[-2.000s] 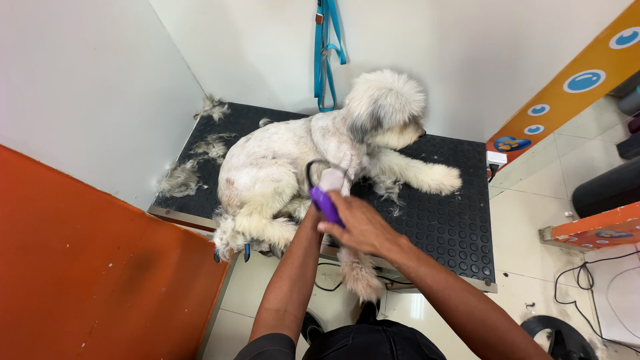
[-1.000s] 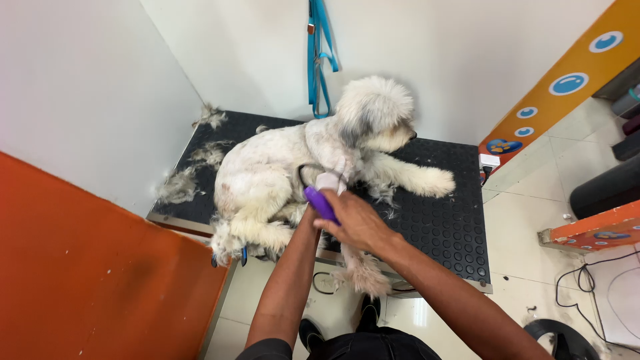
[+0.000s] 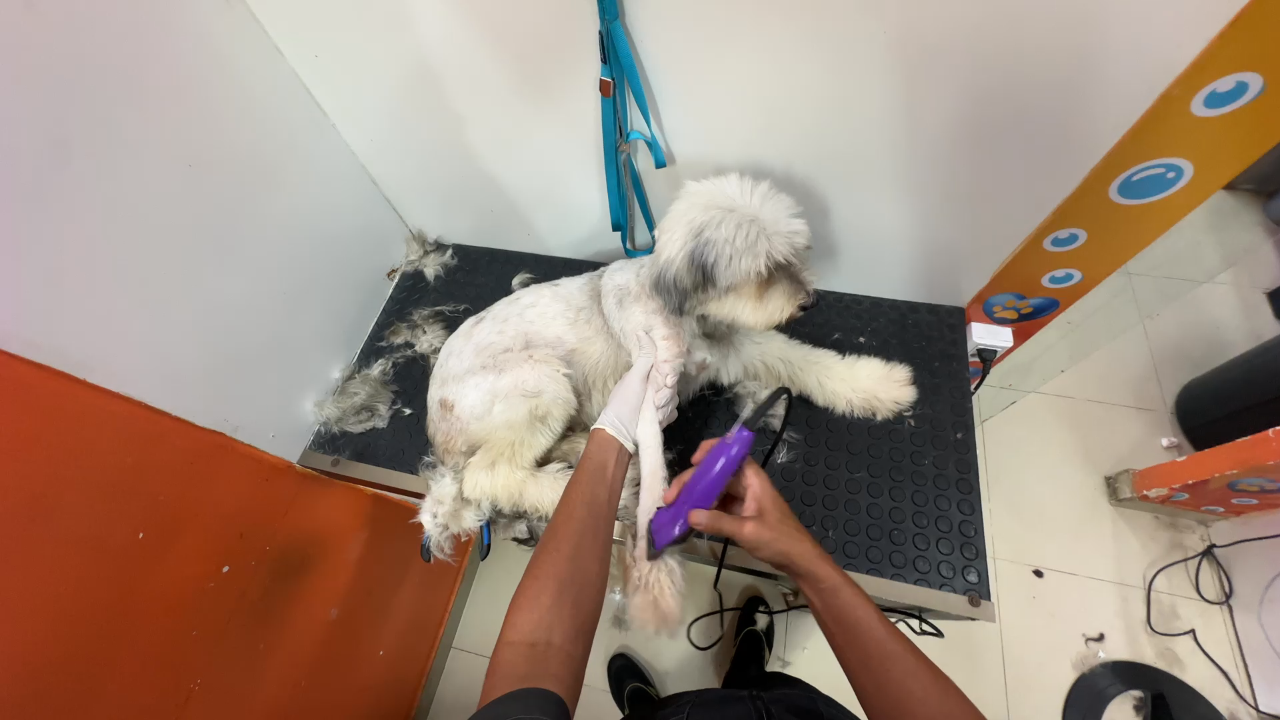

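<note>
A cream and grey dog point(image 3: 520, 350) lies on a black rubber-topped grooming table point(image 3: 880, 490), its head turned right. Its body coat is short; the head and paws are fluffier. My left hand point(image 3: 645, 390), in a white glove, is closed around the upper part of the dog's near foreleg point(image 3: 651, 480), which hangs over the front edge. My bare right hand point(image 3: 735, 505) grips a purple electric hair clipper point(image 3: 705, 488). The clipper's blade end lies against the lower foreleg, just above the fluffy paw point(image 3: 655, 595). A black cord loops from the clipper's upper end.
Clumps of cut fur point(image 3: 360, 398) lie on the table's left side. A teal leash point(image 3: 618, 130) hangs on the white wall behind. An orange panel point(image 3: 200, 560) stands at left. A white plug adapter point(image 3: 989, 338) sits at the table's right corner. Black cables point(image 3: 1190, 590) trail over the tiled floor.
The clipper, in my right hand, has moved from the upper foreleg down to just above the paw, and its blade end now points down. The foreleg, covered by my hands before, now shows.
</note>
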